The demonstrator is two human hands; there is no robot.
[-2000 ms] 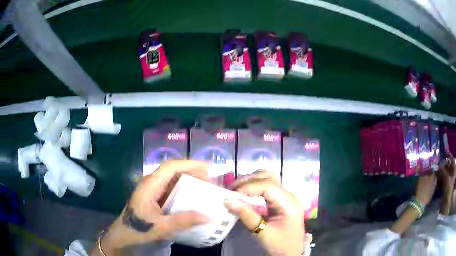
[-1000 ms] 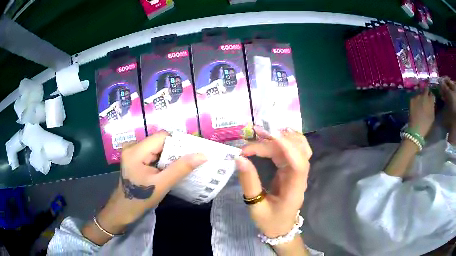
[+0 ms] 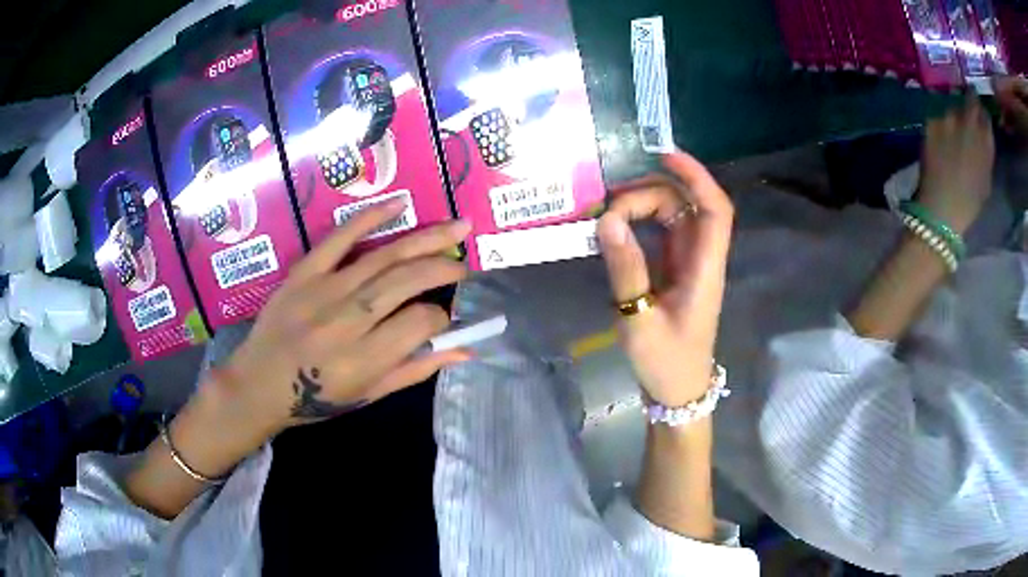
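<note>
Four pink-and-black smartwatch boxes (image 3: 338, 124) lie in a row on the green bench. The rightmost box (image 3: 524, 124) bears a long white sticker (image 3: 535, 246) along its lower edge. My right hand (image 3: 671, 271) has thumb and a curled finger pinched at the sticker's right end. My left hand (image 3: 349, 310) is spread over the lower corners of the two rightmost boxes. A white label sheet (image 3: 471, 335) sticks out between its fingers and thumb; the rest is hidden. Barcode stickers (image 3: 532, 203) show on the box fronts.
Another printed white strip (image 3: 650, 85) lies on the bench right of the boxes. Curled backing paper (image 3: 56, 316) is heaped at left. A dense row of boxes (image 3: 845, 34) stands at upper right, beside another person's hands (image 3: 956, 169).
The boxes appear larger and further left. The label sheet has turned mostly under my left hand. The long sticker now lies along the rightmost box's lower edge. The printed strip is now beside that box.
</note>
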